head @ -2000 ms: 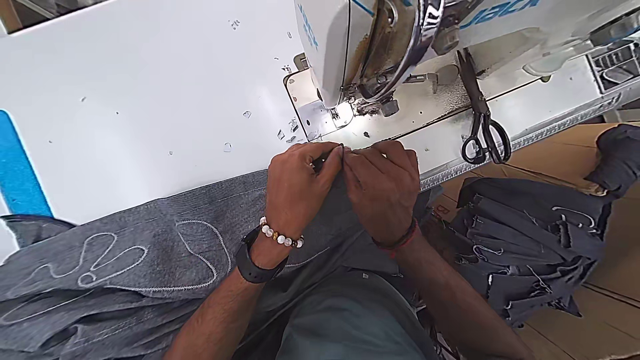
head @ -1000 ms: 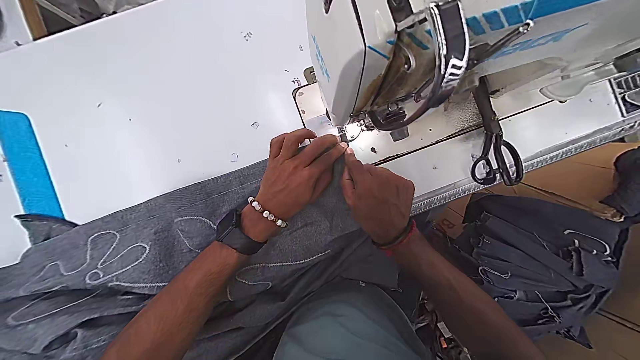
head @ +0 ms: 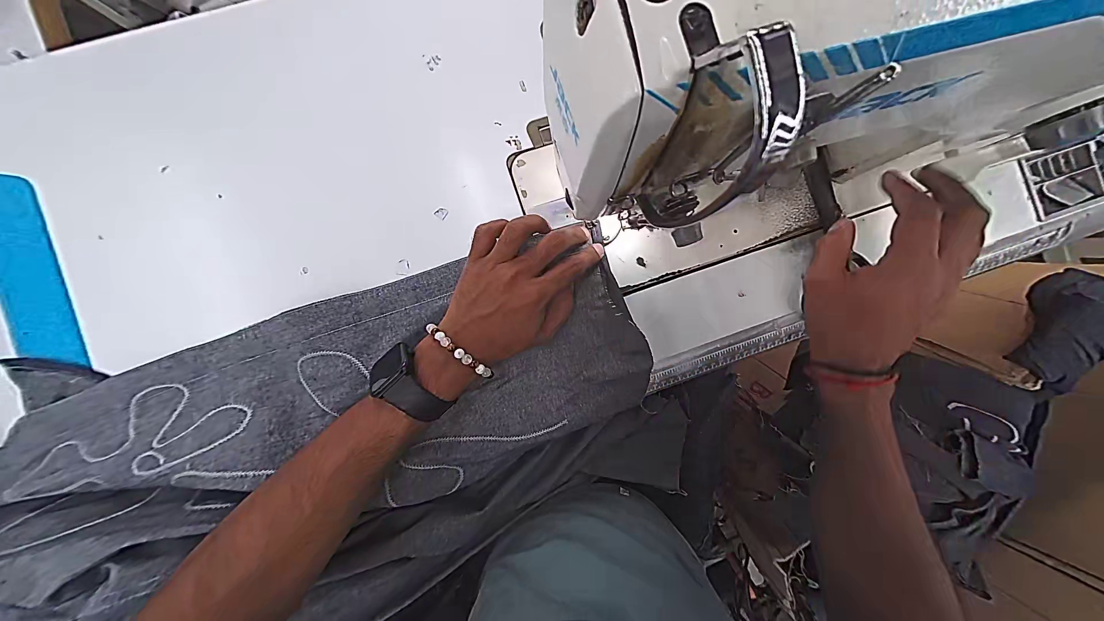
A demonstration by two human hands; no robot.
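Note:
Dark grey denim fabric [head: 552, 371] with pale stitched flower outlines lies over the table's front edge. My left hand [head: 517, 285] rests on its upper corner, fingertips pressing the edge beside the presser foot [head: 617, 224] of the sewing machine [head: 690, 112]. My right hand [head: 888, 259] is over the scissors [head: 824, 190] on the machine bed, with thumb and fingers apart. It hides the scissors' handles, and whether it grips them cannot be told.
Thread scraps dot the white tabletop [head: 259, 172]. A measuring tape strip [head: 733, 358] runs along the front edge. Below right, dark fabric pieces [head: 975, 431] lie on cardboard [head: 1061, 483]. A metal bobbin winder or tray area [head: 1065, 172] is at the far right.
My right hand has left the fabric edge near the needle and moved right to the scissors. My left hand stays on the fabric by the presser foot.

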